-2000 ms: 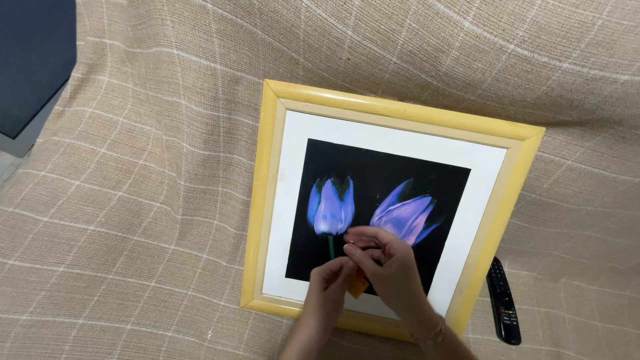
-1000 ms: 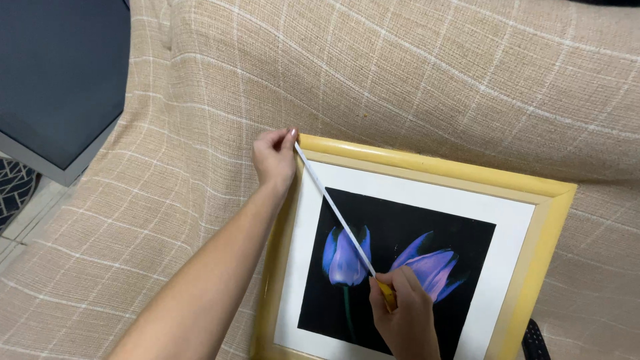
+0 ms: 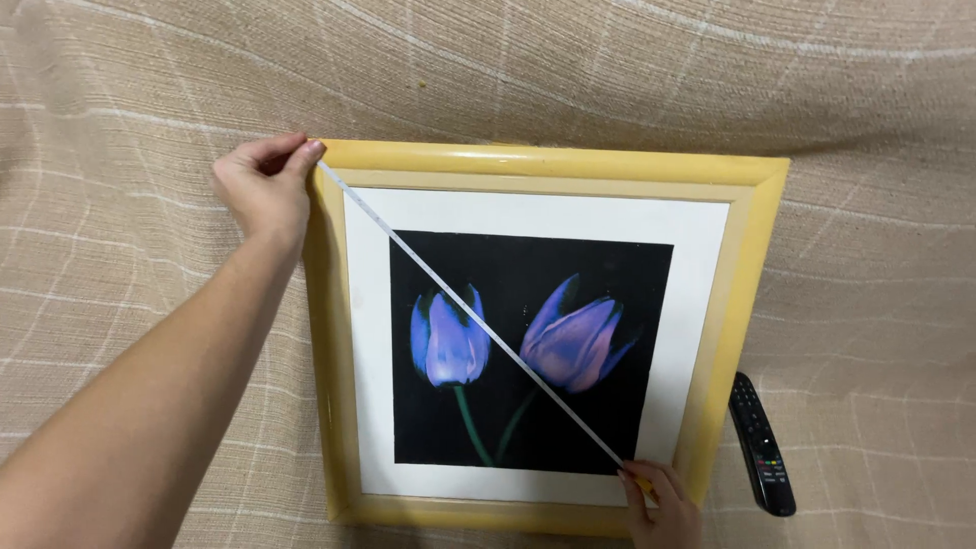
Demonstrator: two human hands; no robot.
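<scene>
A yellow picture frame point(image 3: 549, 158) with a white mat surrounds a picture of two purple-blue tulips point(image 3: 450, 339) on black. Across it, from the upper left corner toward the lower right, stretches a thin white measuring tape point(image 3: 499, 343). My left hand point(image 3: 271, 179) pinches the tape's end at the frame's upper left corner. Near the lower right of the mat, my right hand point(image 3: 662, 499) holds the tape's yellow case point(image 3: 646, 488), mostly hidden by the fingers.
A beige woven blanket point(image 3: 137, 229) with white lines lies in folds under and around the frame. Just right of the frame's right side lies a black remote control point(image 3: 762, 450).
My left hand has gone from beside my right hand to the frame's corner. The tape is drawn out longer, and my right hand has moved toward the lower right.
</scene>
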